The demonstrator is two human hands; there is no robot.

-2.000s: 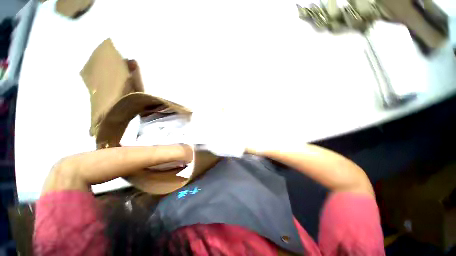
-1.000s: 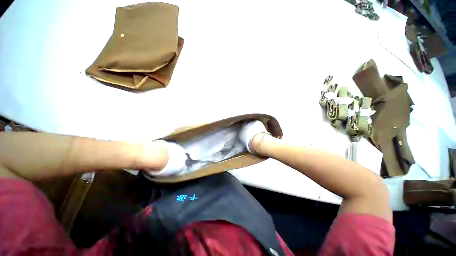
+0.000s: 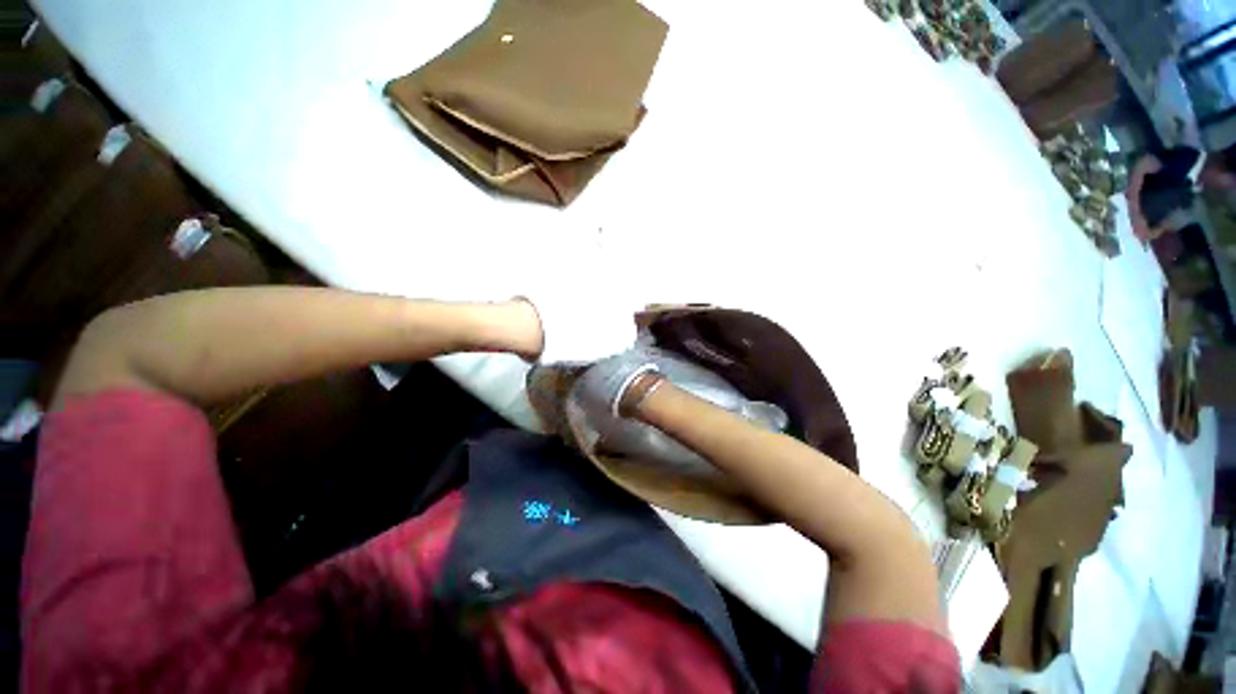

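A brown handbag [image 3: 817,386] lies with its mouth wide open in front of me at the table's near edge. Shiny grey-white see-through plastic [image 3: 732,401] shows inside it. My right hand [image 3: 610,389], in a white glove, reaches into the left end of the mouth; its fingers are hard to make out against the plastic. My left hand [image 3: 580,325], also white-gloved, is at the bag's upper left rim. It blends into the white table, so its fingers and any grip cannot be told.
A folded brown bag [image 3: 556,75] lies farther up the white table [image 3: 800,163]. Rolled khaki straps [image 3: 965,447], a white card stack [image 3: 969,590] and flat brown bags [image 3: 1060,522] are at right. More brown bags [image 3: 81,244] stand below the table's left edge. A person [image 3: 1168,183] is at far right.
My left hand has come out of the bag mouth to its upper left rim. My right hand has moved from the mouth's right end to its left end. The mouth gapes wider and the view has turned.
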